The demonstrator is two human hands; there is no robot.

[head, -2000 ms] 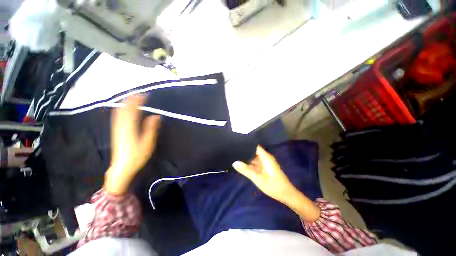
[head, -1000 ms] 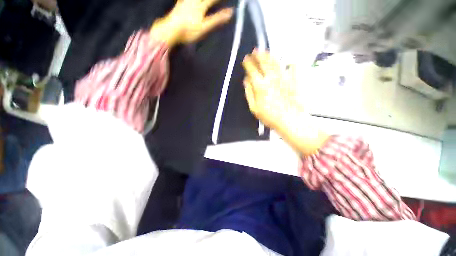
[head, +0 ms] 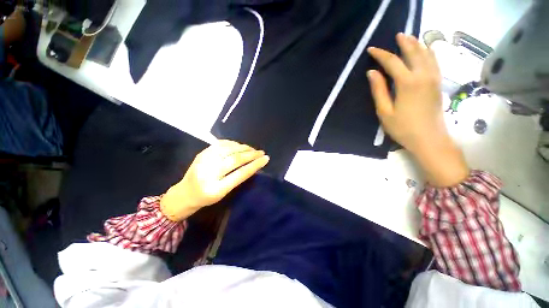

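A black garment panel [head: 289, 78] lies on the white table, with two pale stripes and a thin white trim along a curved edge. My right hand [head: 415, 102] rests over the panel's right side, across the outer stripe, fingers spread. My left hand [head: 217, 174] lies on the panel's lower edge at the table's front edge, fingers together; whether it pinches the cloth cannot be told. The sewing machine head [head: 521, 66] stands at the right, cut off by the picture's edge. Small metal parts and a green glint show beside my right hand.
The white table's [head: 349, 171] front edge runs slantwise below the panel. Dark blue cloth [head: 289, 234] covers my lap, and black cloth [head: 132, 150] hangs at the left. A metal stand part [head: 99, 27] is at the upper left. Part of another person in blue trousers [head: 27, 117] shows at far left.
The view has shifted. My left hand has come down from the panel's upper part to its lower edge. My right hand still lies by the outer stripe, farther up with fingers more spread.
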